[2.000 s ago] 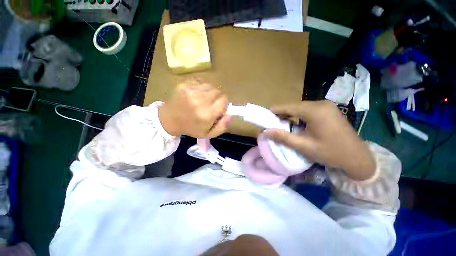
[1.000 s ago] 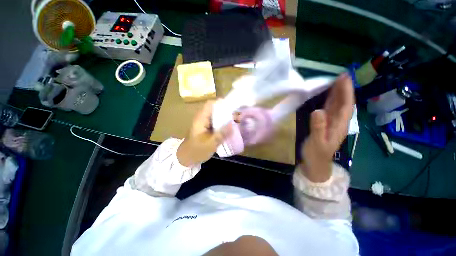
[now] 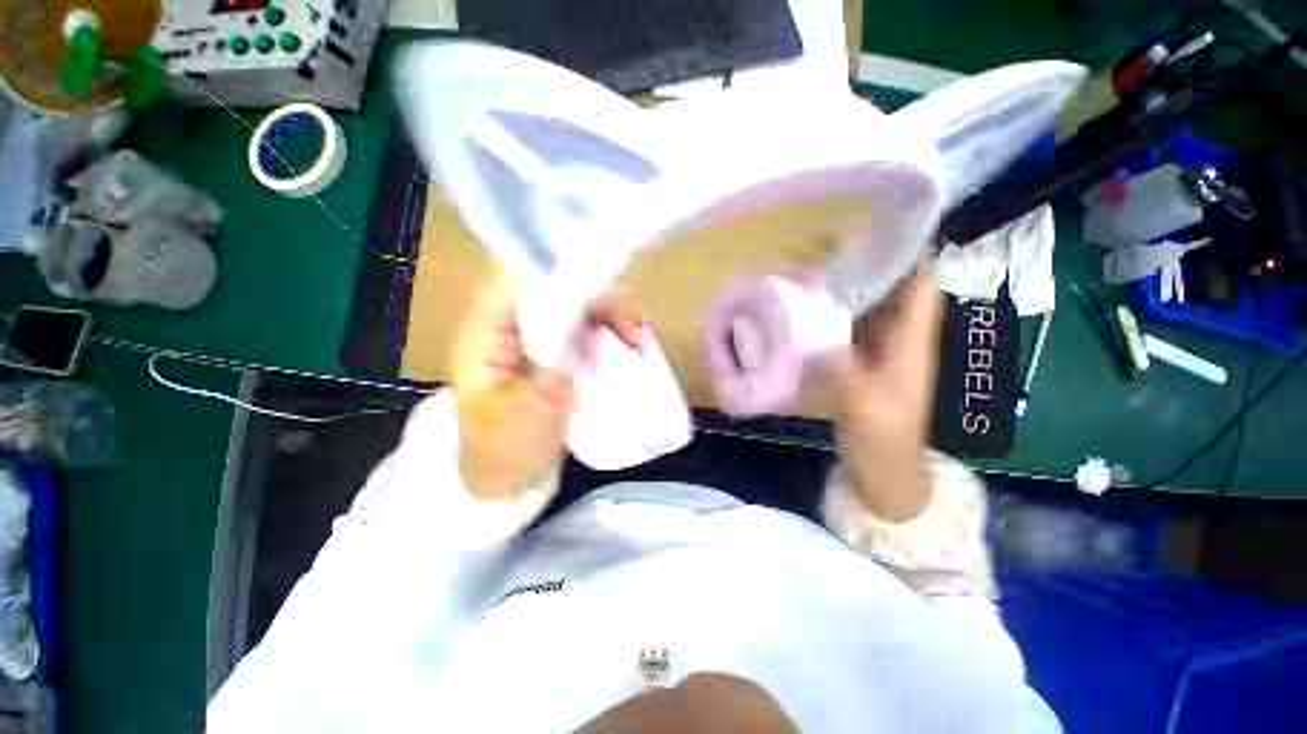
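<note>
White-and-pink cat-ear headphones (image 3: 760, 158) are held up over the tan cardboard board (image 3: 433, 308), with both pointed ears towards the far side. My left hand (image 3: 512, 387) holds the left end of the band near one ear cup. My right hand (image 3: 892, 380) is at the other end, by the cup with the pink ring cushion (image 3: 748, 344); its fingers are blurred and partly hidden behind the headphones. The headphones hide much of the board.
A tape roll (image 3: 298, 149), grey control unit (image 3: 273, 50) and small fan (image 3: 72, 50) stand at the left. A phone (image 3: 46, 340) lies lower left. At the right are a black cylindrical tool (image 3: 1025, 187), white wipes (image 3: 1011, 263), a blue tray (image 3: 1244, 304) and a white stick (image 3: 1185, 360).
The headphones have turned from a blurred, tilted pose to ears facing away and are nearer the camera. My right hand, apart from them one second ago, is at their right end.
</note>
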